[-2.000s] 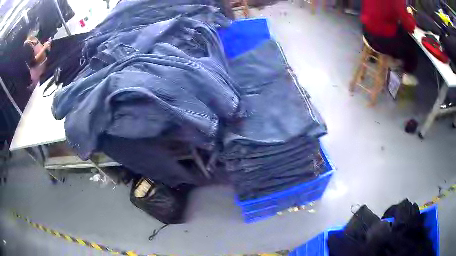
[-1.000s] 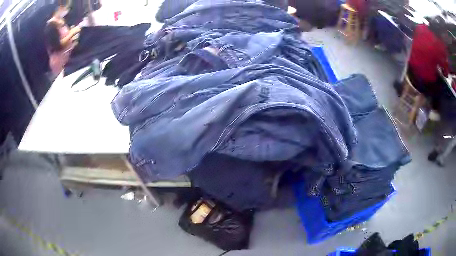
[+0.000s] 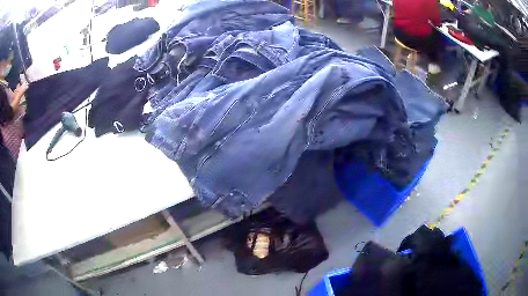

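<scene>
Neither of my hands is in the picture. A large heap of blue denim garments (image 3: 260, 115) lies on the white worktable (image 3: 87, 196) and hangs over its front edge. Beside the heap, a blue bin (image 3: 373, 193) on the floor holds stacked denim garments (image 3: 420, 101), partly hidden by the heap. A second blue bin (image 3: 466, 248) at the bottom right holds black garments (image 3: 428, 263) and is cut off by the picture's edge. Dark garments (image 3: 66, 95) lie flat on the table at the left.
A small grey-green tool with a cord (image 3: 69, 124) lies on the table. A black bag (image 3: 281, 248) sits on the floor by the table. A person (image 3: 8, 104) stands at the left edge; another in red (image 3: 417, 23) sits at the upper right. Striped tape (image 3: 463, 193) crosses the floor.
The view has swung left and closer to the table, showing more of the tabletop and tool. The denim heap and bins look otherwise the same.
</scene>
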